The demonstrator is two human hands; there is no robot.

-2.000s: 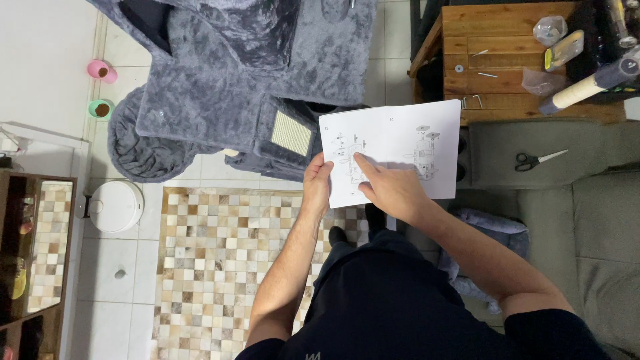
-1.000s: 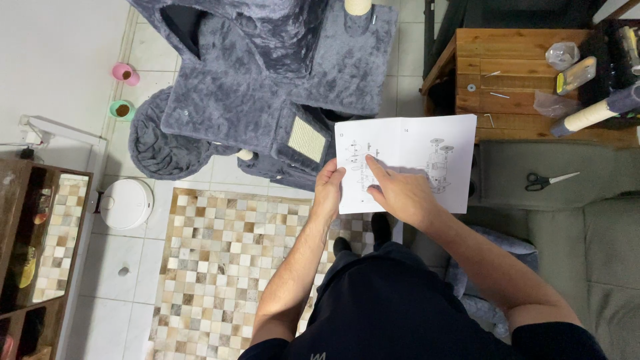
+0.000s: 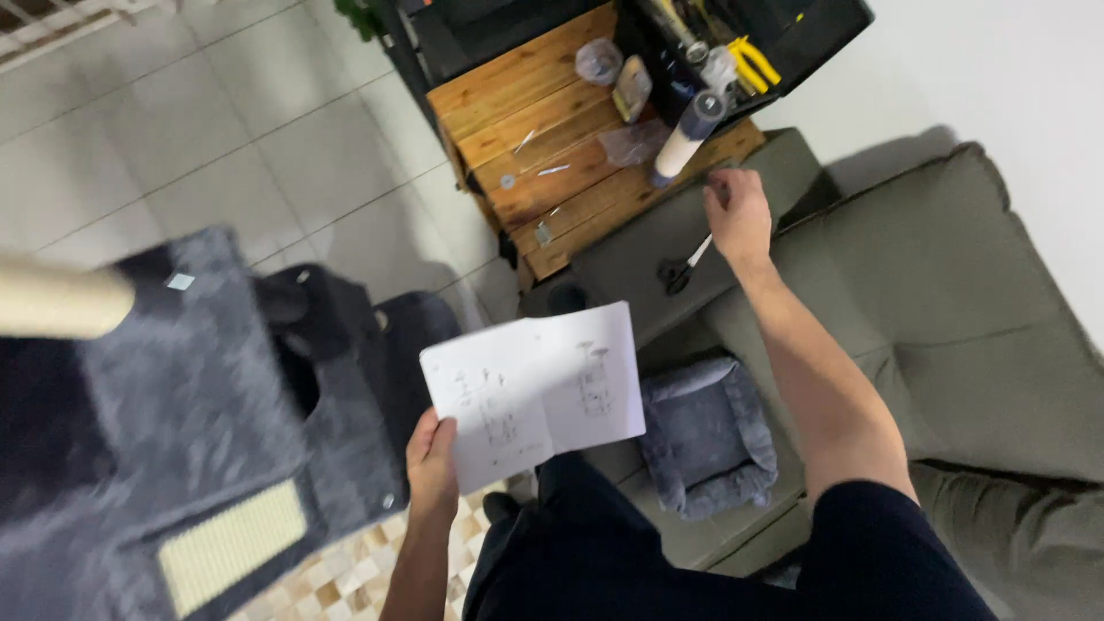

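Note:
An open instruction booklet (image 3: 535, 397) with line drawings is held at its lower left edge by my left hand (image 3: 433, 457). My right hand (image 3: 740, 211) is above the sofa arm, close to a short post (image 3: 687, 138) with a pale middle and dark ends; its fingers are curled, and whether they hold anything is unclear. Below that hand, black-handled scissors (image 3: 686, 267) lie on the sofa arm. At the left stands a grey plush cat tree (image 3: 207, 362) with a ribbed cream scratching pad (image 3: 235, 548) and a blurred cream post (image 3: 60, 297).
A wooden slatted table (image 3: 517, 112) bears small metal parts, a washer (image 3: 507, 181), plastic bags (image 3: 636, 142) and a clear container (image 3: 599, 62). Beyond is a black toolbox (image 3: 811, 43) with yellow-handled pliers (image 3: 755, 65). A grey plush bed (image 3: 707, 435) lies by the grey sofa (image 3: 949, 371).
My right hand has left the booklet page and moved right, over the sofa arm near the scissors and post. My left hand still holds the booklet. The view has turned strongly toward the table and sofa.

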